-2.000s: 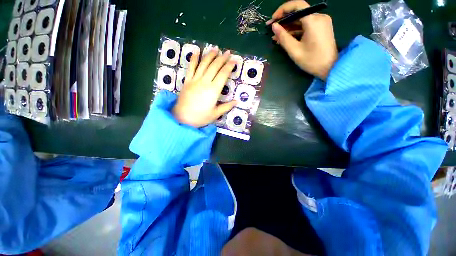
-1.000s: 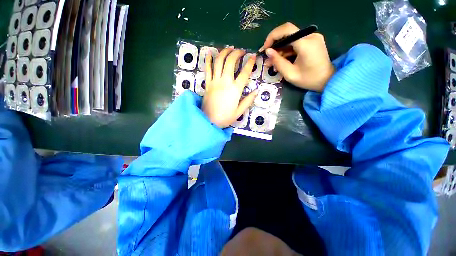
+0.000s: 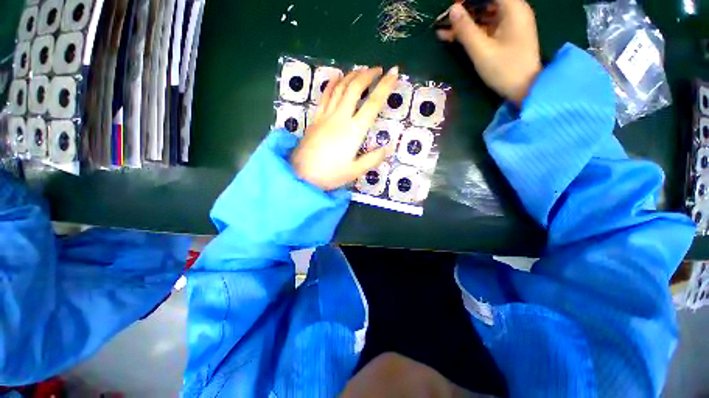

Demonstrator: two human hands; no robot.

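Observation:
The panel of units [image 3: 416, 146] lies flat on the green bench, pale rounded squares with dark round centres in rows. My left hand [image 3: 334, 136] lies flat on its left and middle part, fingers a little apart, covering several units. My right hand [image 3: 501, 47] is near the top edge, right of the loose heap of small pins [image 3: 399, 19]. It holds the dark tweezers [image 3: 466, 9], whose tip points left towards the heap. The tweezers are partly hidden by the fingers and cut by the frame's top. Whether a pin is in the tip cannot be told.
A thick leaning panel stack [image 3: 140, 85] stands at left, with units on top. A clear plastic bag [image 3: 636, 62] with a white label lies at right. A second dark-edged panel [image 3: 702, 155] is at the right edge. White scraps [image 3: 289, 14] lie left of the heap. Another person's blue sleeve [image 3: 85, 311] is at lower left.
Against one second ago, my right hand has moved from the panel's top edge up and right, beside the heap. My left hand has shifted slightly left and uncovers more units.

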